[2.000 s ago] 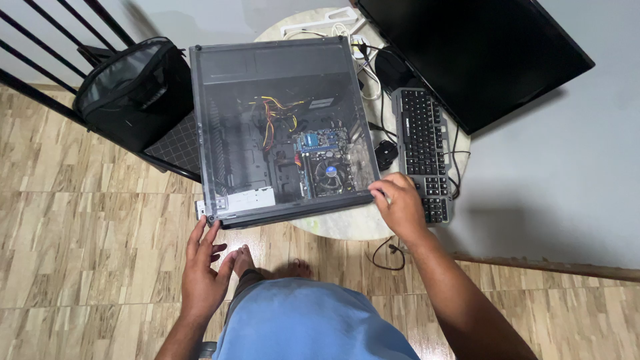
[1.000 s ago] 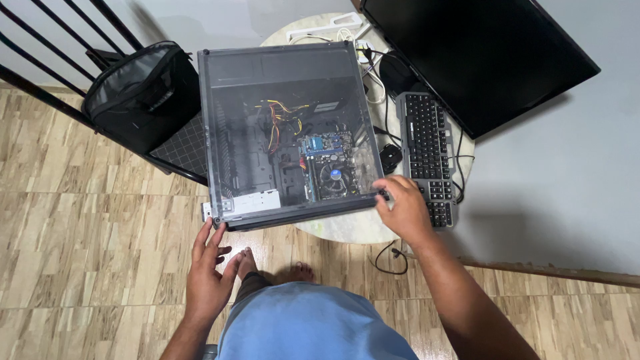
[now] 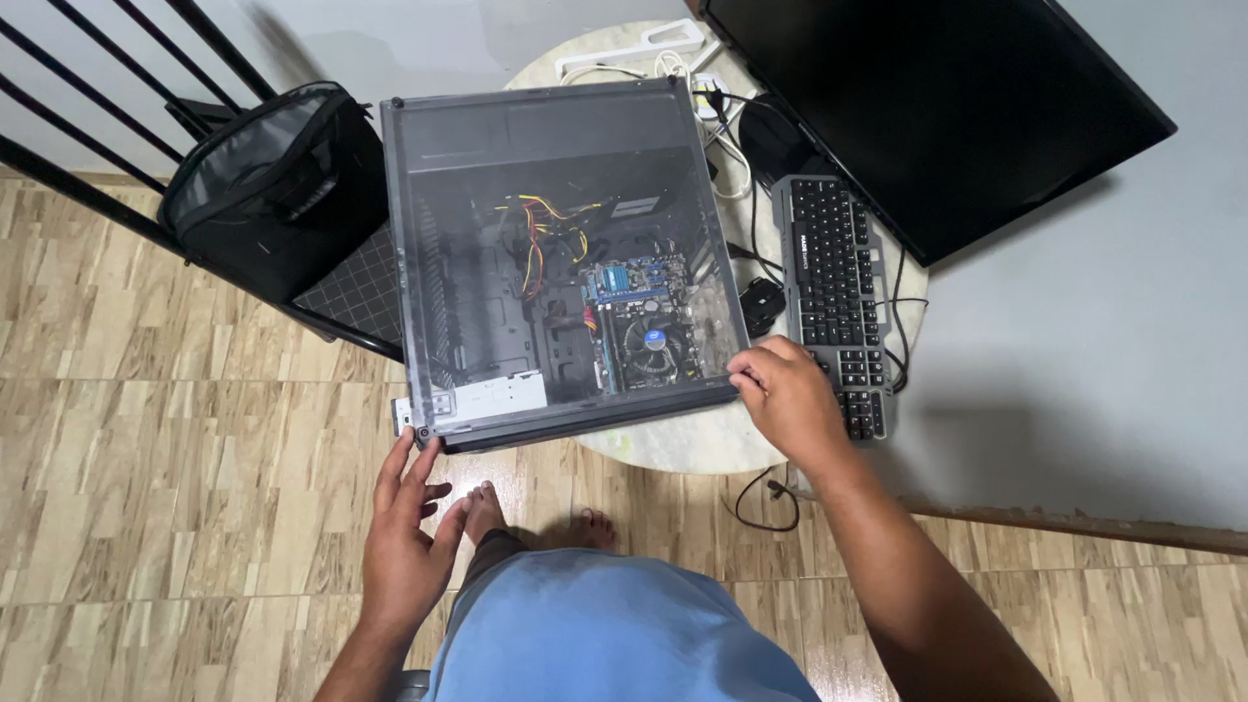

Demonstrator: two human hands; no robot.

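Observation:
A black desktop computer case (image 3: 478,244) lies on its side on a round table, its transparent side panel on top. Through the panel show a motherboard (image 3: 634,283), a CPU fan (image 3: 655,341) and red and yellow power cables (image 3: 534,244). My left hand (image 3: 409,536) has its fingers apart, with fingertips touching the case's near left corner, beside a corner screw (image 3: 423,433). My right hand (image 3: 790,400) is at the near right corner, thumb and forefinger pinched together there; whether they grip a screw or only the corner cannot be seen.
A keyboard (image 3: 829,263), a monitor (image 3: 936,107), a mouse (image 3: 761,305) and tangled cables (image 3: 731,161) are on the marble tabletop (image 3: 673,444), right of the case. To the left, a black bag (image 3: 283,195) sits on a chair (image 3: 97,205). A cable (image 3: 765,526) hangs near the floor.

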